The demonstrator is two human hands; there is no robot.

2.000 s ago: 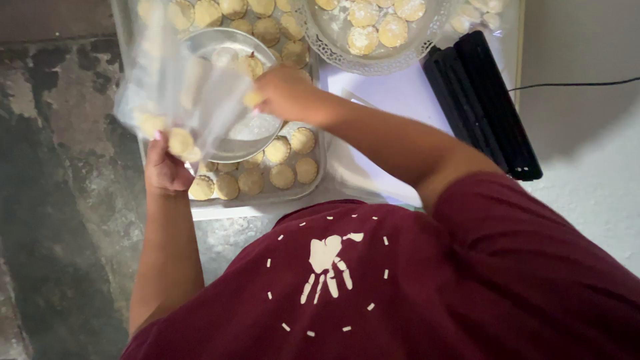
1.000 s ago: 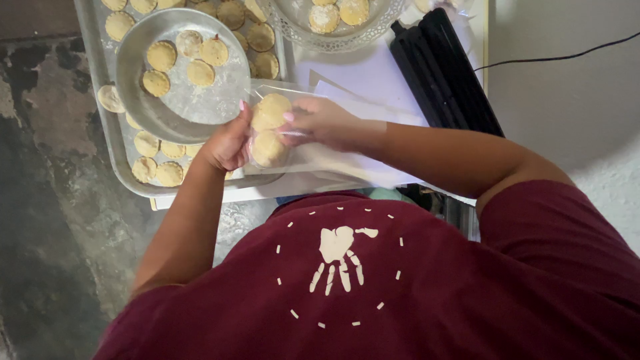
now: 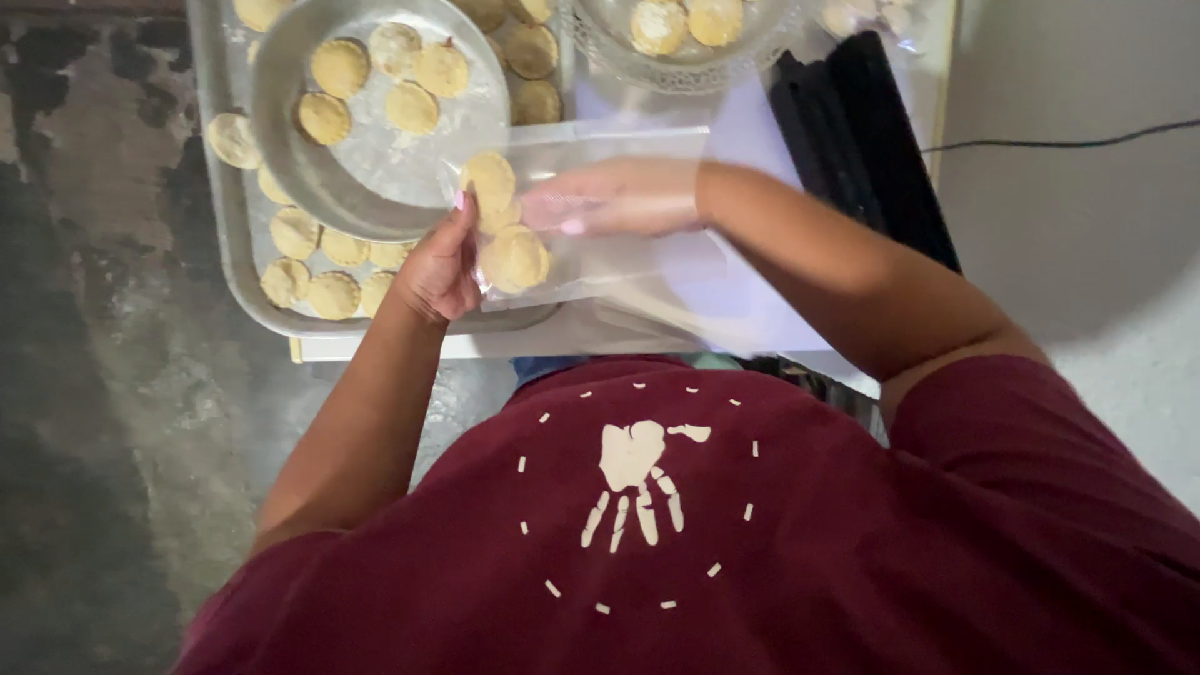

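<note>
My left hand [image 3: 448,267] grips the closed end of a clear plastic bag [image 3: 623,267], with its thumb against the pastries inside. Round pale pastries [image 3: 516,259] lie in that end, one above another and partly overlapping. My right hand [image 3: 609,197] is inside or behind the clear film, which I cannot tell apart, with its fingers stretched toward the pastries; it is blurred. Just left of the bag, a round metal pan [image 3: 380,178] holds several more pastries [image 3: 412,108] and a dusting of white powder.
Under the pan, a metal baking tray [image 3: 225,253] carries many pastries. A round dish with a lacy rim [image 3: 694,75] holds powdered pastries at the top. The long black device [image 3: 867,155], with a cable [image 3: 1059,143], lies to the right, near the edge of the white table [image 3: 375,349].
The bag, loosely spread over the pan two seconds ago, is now at the pan's right side. Since one second ago, my right hand has moved right, away from the pastries, and the bag lies extended.
</note>
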